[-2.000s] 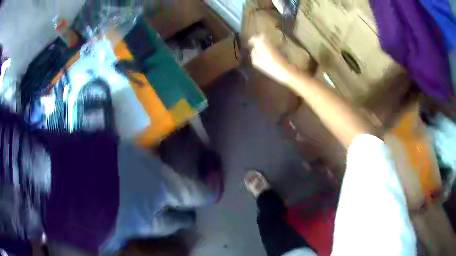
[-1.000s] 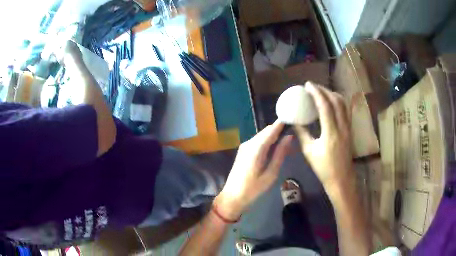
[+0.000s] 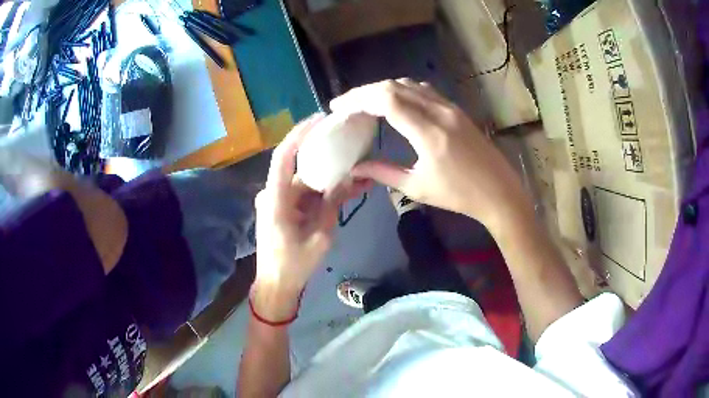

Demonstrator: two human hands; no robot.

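Observation:
A white rounded piece is held in front of me at chest height, above the grey floor. It may be a roll or a camera part; I cannot tell. My left hand, with a red cord at the wrist, grips it from the left and below. My right hand grips it from the right, with fingers over the top and thumb at its lower side. The fingers hide part of the piece.
A bench at upper left bears black sticks and a bagged black coil. A person in purple is at the left. A printed carton stands at the right, with purple clothing beside it. Another carton is at the top.
The white piece, held in both hands, has moved left in view, and its rounded face is turned. My right hand, empty two seconds ago, now grips it. The view has shifted.

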